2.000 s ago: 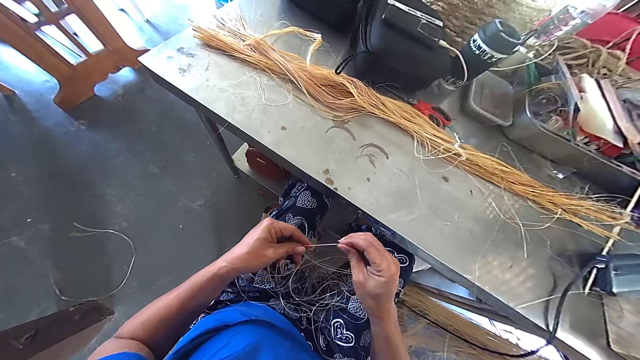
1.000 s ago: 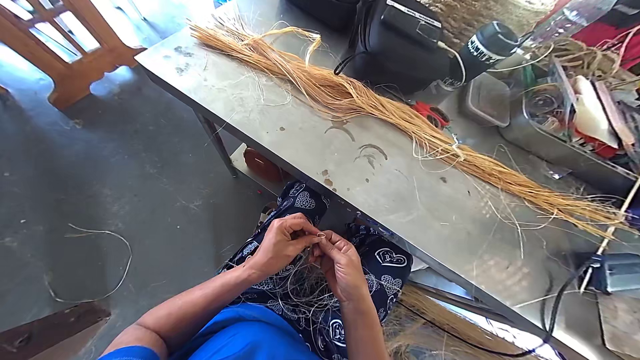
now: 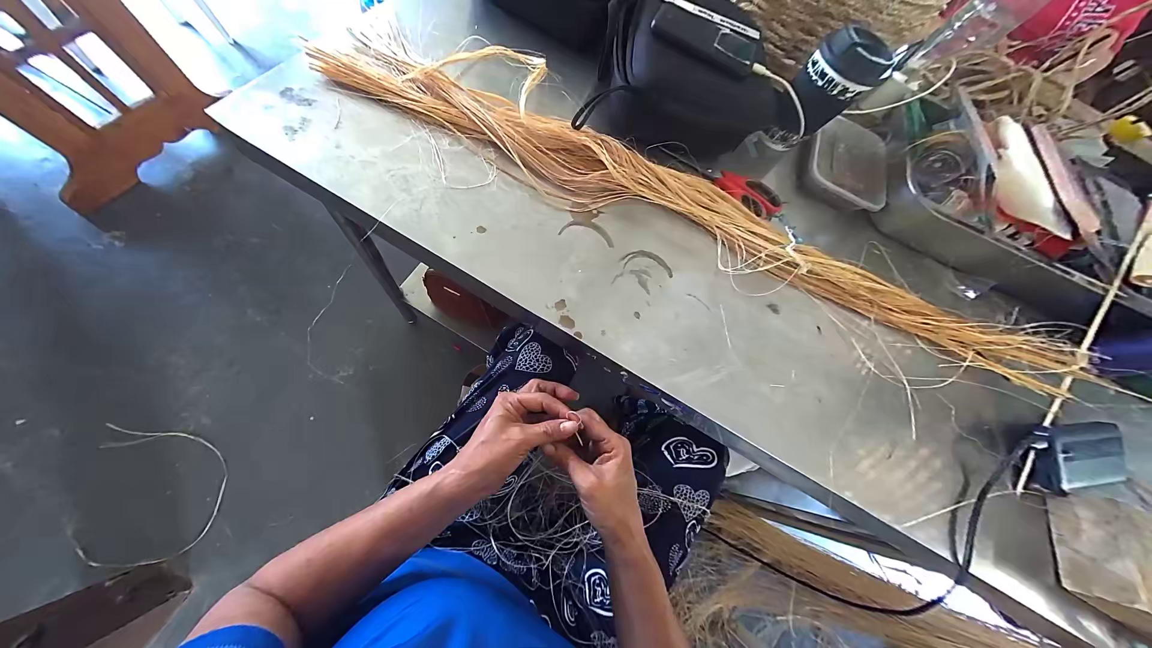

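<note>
My left hand (image 3: 517, 432) and my right hand (image 3: 601, 468) meet above my lap, fingertips touching, pinching a thin pale plant fiber strand (image 3: 579, 434) between them. Under them, a loose tangle of pale fiber strands (image 3: 540, 517) lies on the dark patterned cloth over my legs. A long bundle of tan plant fibers (image 3: 630, 175) stretches diagonally across the metal table, bound with a pale strand toward its right part. How the strand runs inside my fingers is hidden.
The metal table (image 3: 504, 261) has its edge just beyond my hands. On it are red-handled scissors (image 3: 751, 194), a black bag (image 3: 693, 90), a dark cup (image 3: 832, 76), a plastic container (image 3: 848, 164) and a cluttered metal tray (image 3: 954, 225). More fibers (image 3: 810, 576) lie low at the right.
Two seconds ago my hands were apart with a strand stretched between them; they have come together, and the fingertips now touch.
</note>
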